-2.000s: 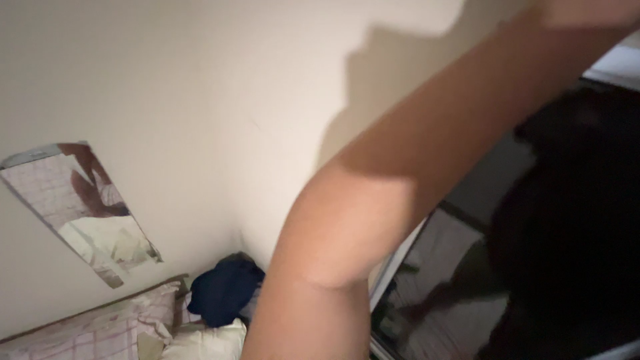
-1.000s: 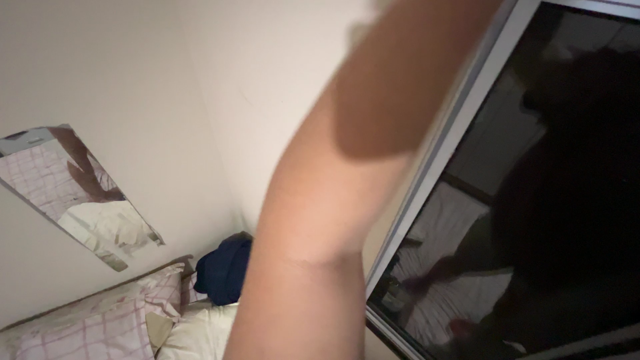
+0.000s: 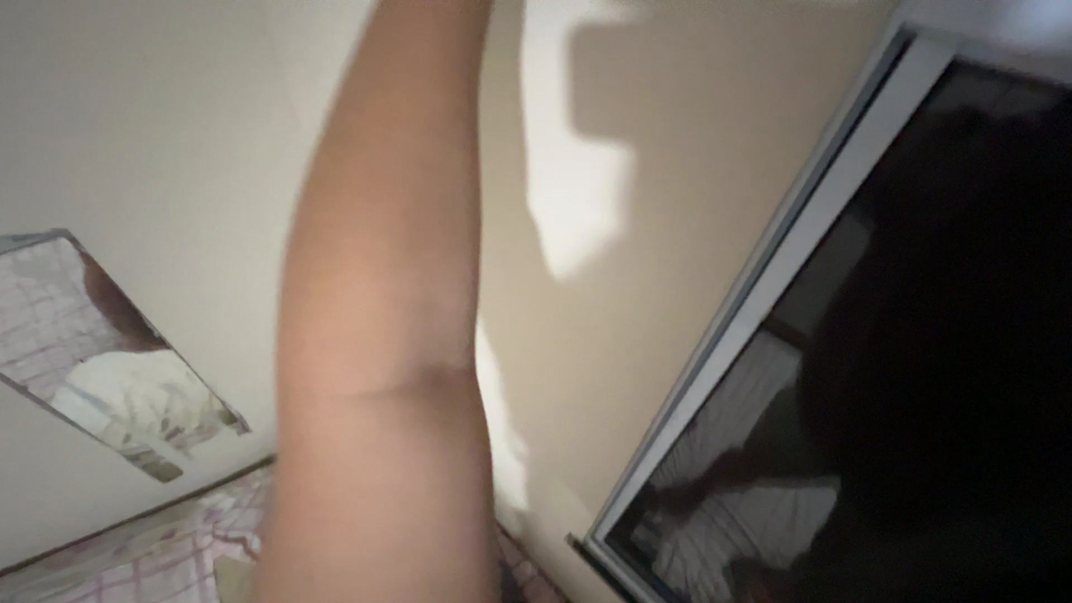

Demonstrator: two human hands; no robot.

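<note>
A bare forearm and elbow of mine rise through the middle of the head view, from the bottom edge to the top. The hand at its end lies beyond the top edge, so what it holds or touches is hidden. My other hand is outside the view too. Behind the arm is a plain light wall (image 3: 670, 209) with dark shadows cast on it. To the right of the arm a window with dark glass (image 3: 946, 360) and a pale frame (image 3: 754, 310) stands tilted in the view, reflecting a dark figure and pale cloth.
At the left a mirror (image 3: 50, 301) on the wall reflects checked cloth and pale fabric. Below it lies pink and white checked bedding (image 3: 159, 569), partly behind the arm. A narrow dark ledge (image 3: 603, 569) juts by the window's lower corner.
The forearm, which slanted up to the right, now stands nearly upright. The dark blue cloth seen beside the bedding earlier is mostly or wholly hidden behind the arm.
</note>
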